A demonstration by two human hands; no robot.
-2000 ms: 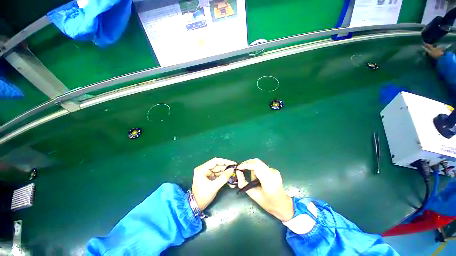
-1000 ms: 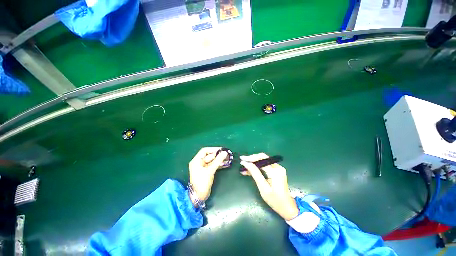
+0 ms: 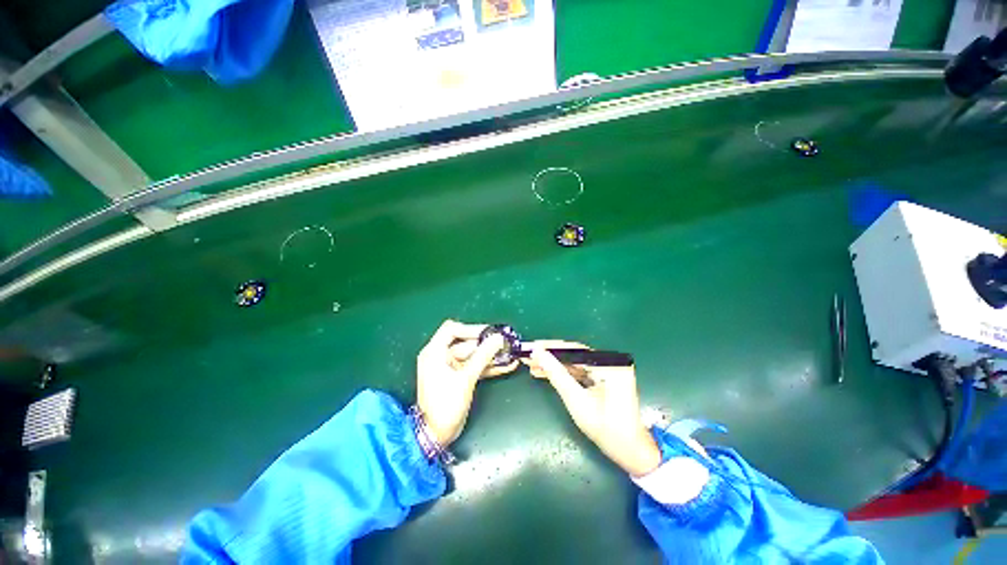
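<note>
My left hand (image 3: 447,375) pinches a small round dark electronic part (image 3: 500,343) with light spots between thumb and fingers, above the green bench. My right hand (image 3: 591,395) holds black tweezers (image 3: 596,358) like a pen, lying almost level. Their tip end reaches the right side of the round part; whether it touches cannot be told. The fingers hide some of the part. Both hands are bare, with blue sleeves.
The green conveyor belt (image 3: 431,210) along the far side carries round parts (image 3: 571,235). A white control box (image 3: 933,287) with cables stands right, beside spare tweezers (image 3: 839,338). A white ribbed piece (image 3: 50,417) and metal plate (image 3: 35,516) lie left.
My hands were together, then apart; now the tweezers' tip end is at the round part, and the tweezers lie flatter. The parts and circles on the belt have moved left. A neighbour's hand has left view.
</note>
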